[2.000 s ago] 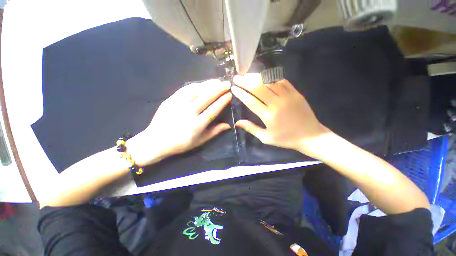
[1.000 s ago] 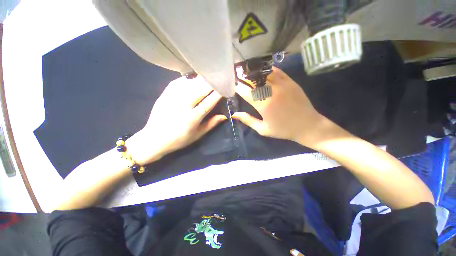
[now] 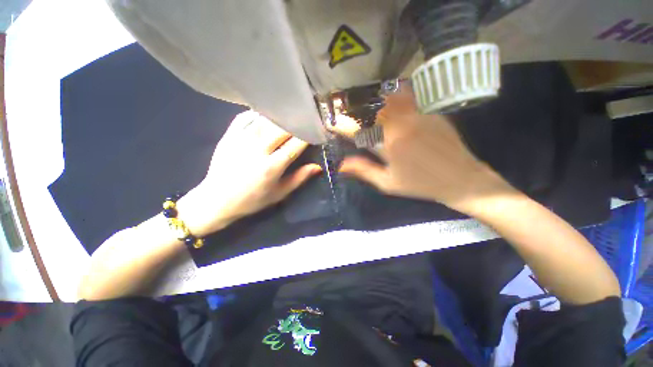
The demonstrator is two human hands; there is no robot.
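A large dark garment panel [image 3: 129, 136] lies flat under the sewing machine head [image 3: 236, 50]. A narrow dark welt strip with a thin pale edge line [image 3: 330, 175] runs from the needle area towards the table's front edge. My left hand [image 3: 250, 168] lies flat on the cloth left of the line, its upper fingertips hidden behind the head. My right hand [image 3: 422, 154] rests right of the line, slightly blurred, its fingertips partly hidden by the metal parts and the small ribbed knob [image 3: 369, 137]. Neither hand grips the cloth.
A large white ribbed knob [image 3: 458, 77] hangs from the head above my right hand. The white table edge with a printed scale [image 3: 301, 261] curves in front of me. A brown edge strip [image 3: 25, 229] is at left. A blue plastic basket [image 3: 612, 244] stands at lower right.
The view has shifted, so the machine head and white knob show lower and further left. The panel's front edge has drawn back from the table edge. My right hand has moved slightly right, away from the line.
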